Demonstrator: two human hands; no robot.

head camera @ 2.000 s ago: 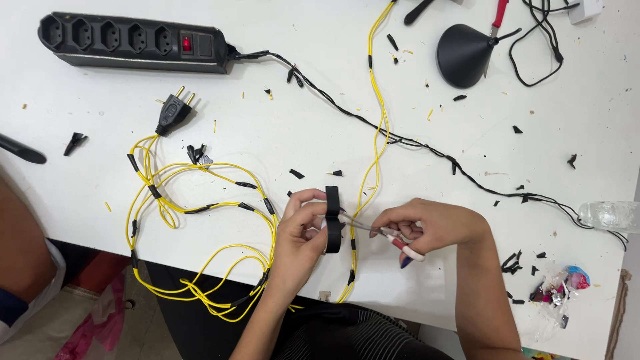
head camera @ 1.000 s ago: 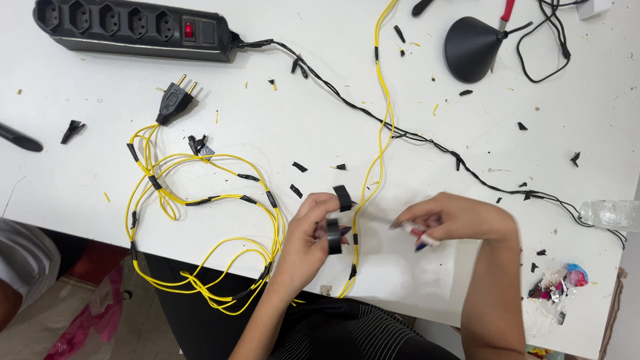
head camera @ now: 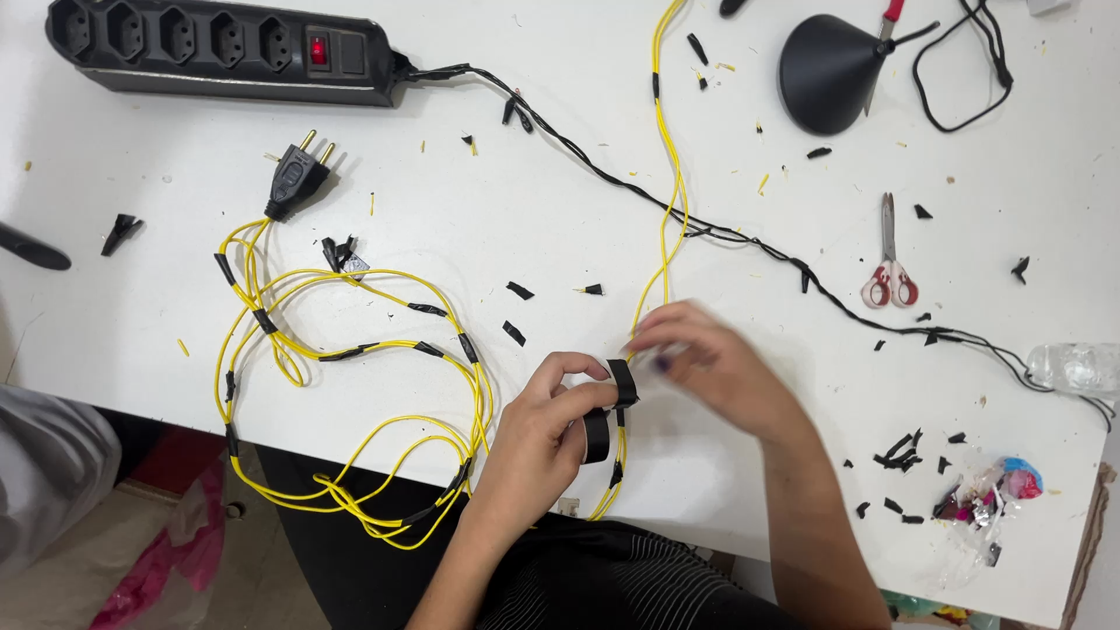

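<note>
My left hand (head camera: 547, 437) holds a roll of black electrical tape (head camera: 596, 436), and a strip of the tape (head camera: 622, 383) stands across its fingertips. My right hand (head camera: 700, 363), partly blurred, is just right of the strip, its fingers bent above the yellow wires; nothing is plainly seen in it. The paired yellow wires (head camera: 674, 166) pass behind the fingers, with black tape wraps on them. Small scissors (head camera: 890, 262) with red and white handles lie to the right. A looped yellow cable (head camera: 350, 350) with tape wraps ends in a black two-pin plug (head camera: 297, 178) at the left.
A black power strip (head camera: 219, 48) lies at the upper left, its twisted black cord (head camera: 595, 166) crossing the table. A black cone (head camera: 822, 74) sits upper right, a crumpled plastic wrapper (head camera: 989, 503) lower right, a clear bottle (head camera: 1072, 367) at the right edge. Tape scraps (head camera: 519, 290) are scattered about. A person's sleeve (head camera: 52, 472) shows lower left.
The scissors were in my right hand and now lie on the table to its right. My right hand has moved left to the tape strip at my left hand.
</note>
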